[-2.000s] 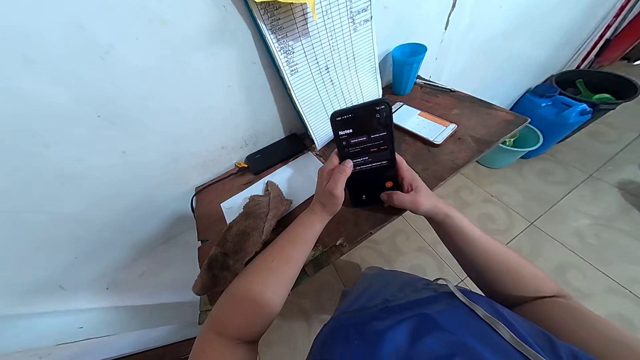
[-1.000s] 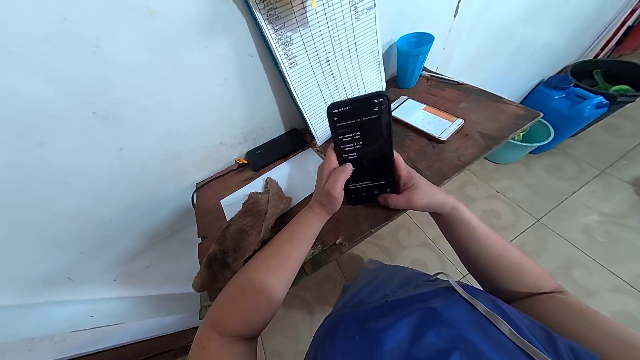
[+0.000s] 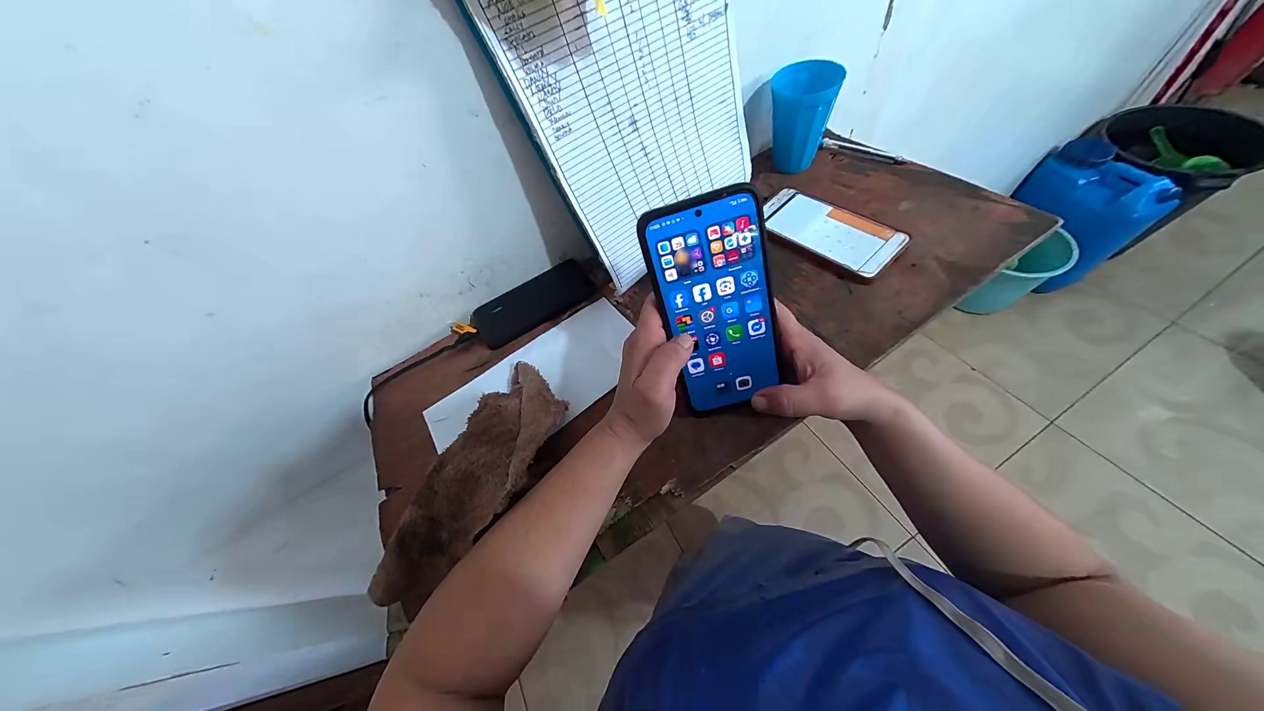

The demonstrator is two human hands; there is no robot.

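Observation:
A smartphone in a black case is held upright between both hands above the table's front edge, its lit screen showing app icons on blue. My left hand grips its left side, the thumb over the screen's edge. My right hand holds the lower right side, thumb at the bottom corner. Fingers behind the phone are hidden. Beyond it, a second phone with a light frame lies face up, its screen lit. A brown cloth lies crumpled near my left forearm, partly over white paper.
On the wooden table are a blue plastic cup, a pen and a black power bank with a cable. A ruled, handwritten sheet leans on the wall. Right of the table stand a teal bucket, a blue jerrycan and a black tub.
The held phone's screen has changed from a dark page of text to a blue home screen with icons. Both hands keep their hold on it.

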